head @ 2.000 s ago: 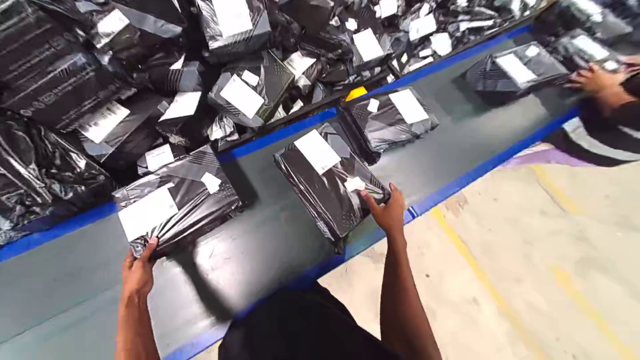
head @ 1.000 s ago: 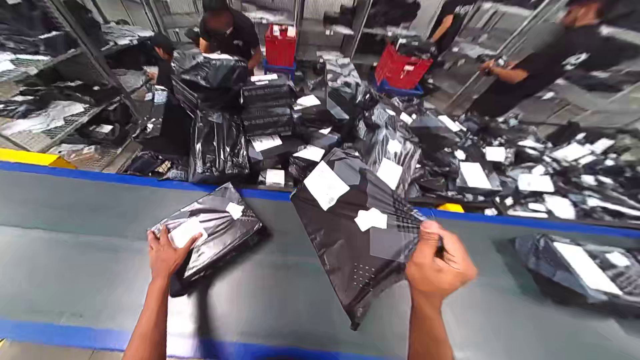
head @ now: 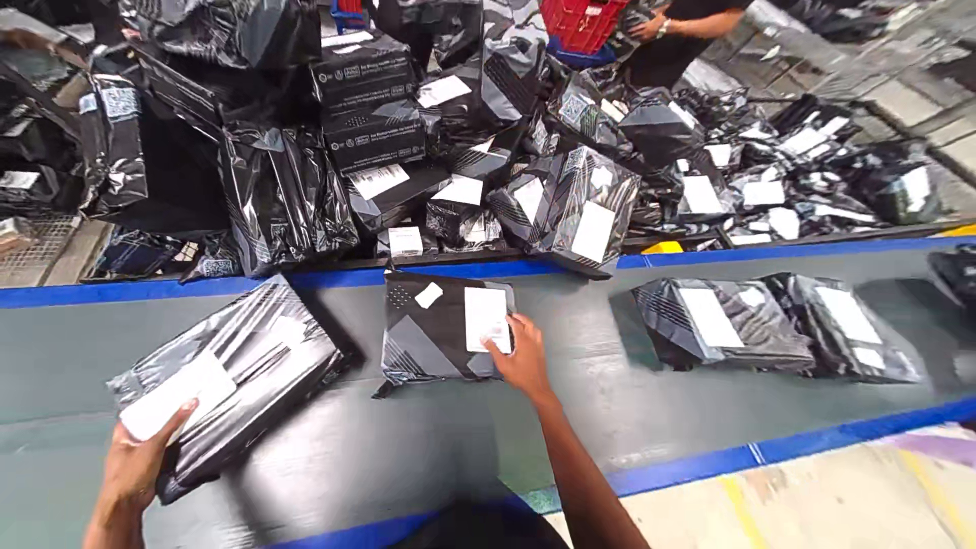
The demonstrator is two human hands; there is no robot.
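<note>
My left hand (head: 141, 465) grips the lower left corner of a large black plastic-wrapped parcel (head: 267, 366), thumb on its white label; the parcel is tilted over the grey conveyor belt (head: 610, 412). My right hand (head: 522, 351) holds the right edge of a smaller black parcel (head: 427, 328), thumb on top near its white label and the other fingers at the edge. This smaller parcel lies flat, or nearly so, at the middle of the belt. Farther right, two wrapped parcels, one (head: 717, 320) beside another (head: 854, 328), rest close together on the belt.
Beyond the belt's blue far edge (head: 343, 276) lies a heap of black parcels (head: 564, 198), one leaning over the edge. A red crate (head: 583, 23) and a co-worker's hand (head: 648, 29) are at the top. A concrete floor (head: 801, 496) shows at lower right.
The smaller parcel, raised and tilted in my right hand a second ago, now lies lower and turned on the belt. The left parcel has tilted in my left hand. The view has shifted.
</note>
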